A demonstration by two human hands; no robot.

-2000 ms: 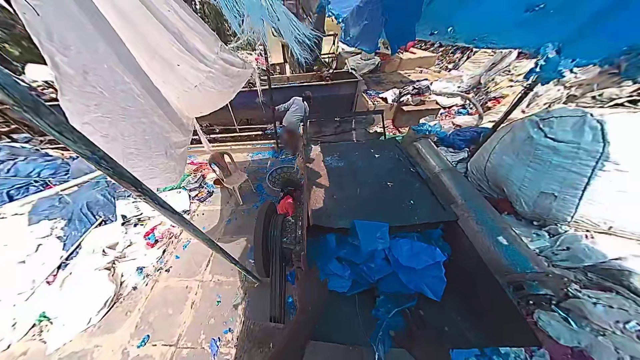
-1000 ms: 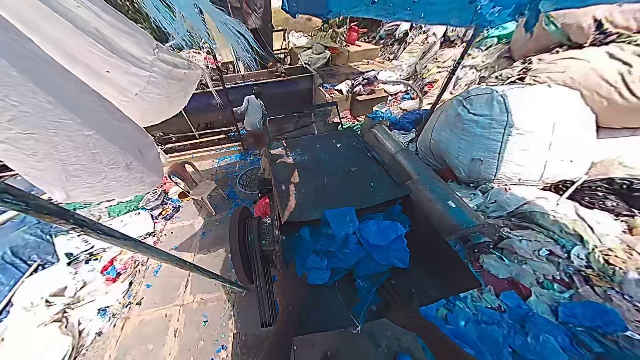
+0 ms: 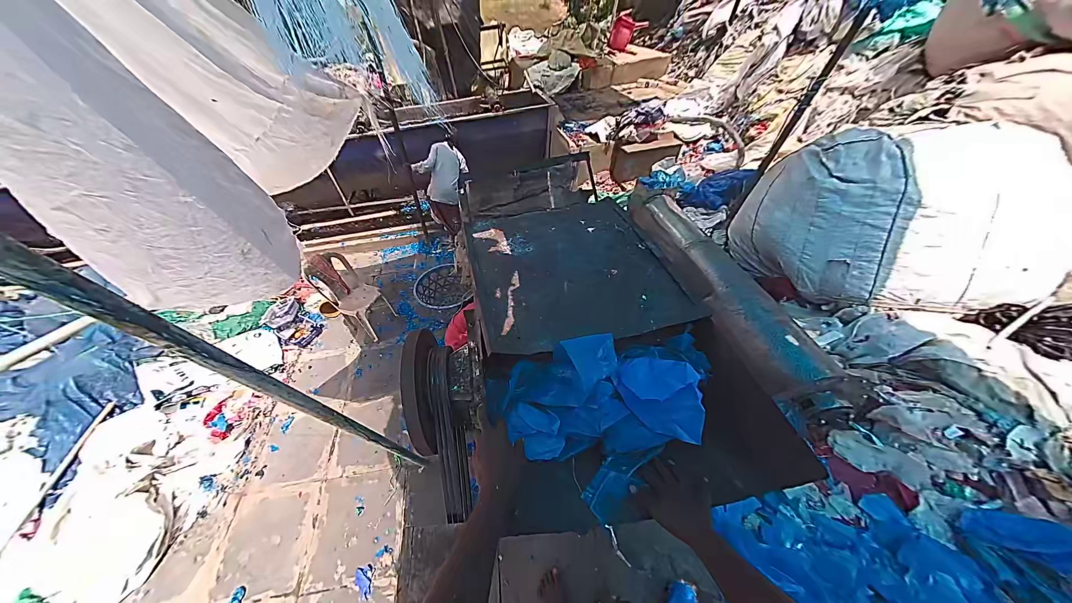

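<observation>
A heap of blue plastic sheeting point(image 3: 603, 398) lies in the dark feed opening of a metal machine point(image 3: 578, 276), against the edge of its top plate. My left hand point(image 3: 496, 448) is at the heap's left side, beside the belt wheel; its fingers are in shadow, so its grip cannot be told. Near the lower end of the heap, my right hand point(image 3: 670, 494) has its fingers spread on or beside a hanging strip of blue plastic. Whether it grips the strip is not clear.
A belt-driven wheel point(image 3: 423, 402) stands left of the machine, near a slanting pole point(image 3: 218, 360). More blue plastic point(image 3: 846, 553) lies at the lower right, below large white sacks point(image 3: 871, 218). Farther off, a person point(image 3: 444, 176) stands near a basket point(image 3: 441, 286) and a plastic chair point(image 3: 352, 297).
Both my hands, not visible two seconds ago, are at the blue heap in the last two frames. The view has shifted to the right.
</observation>
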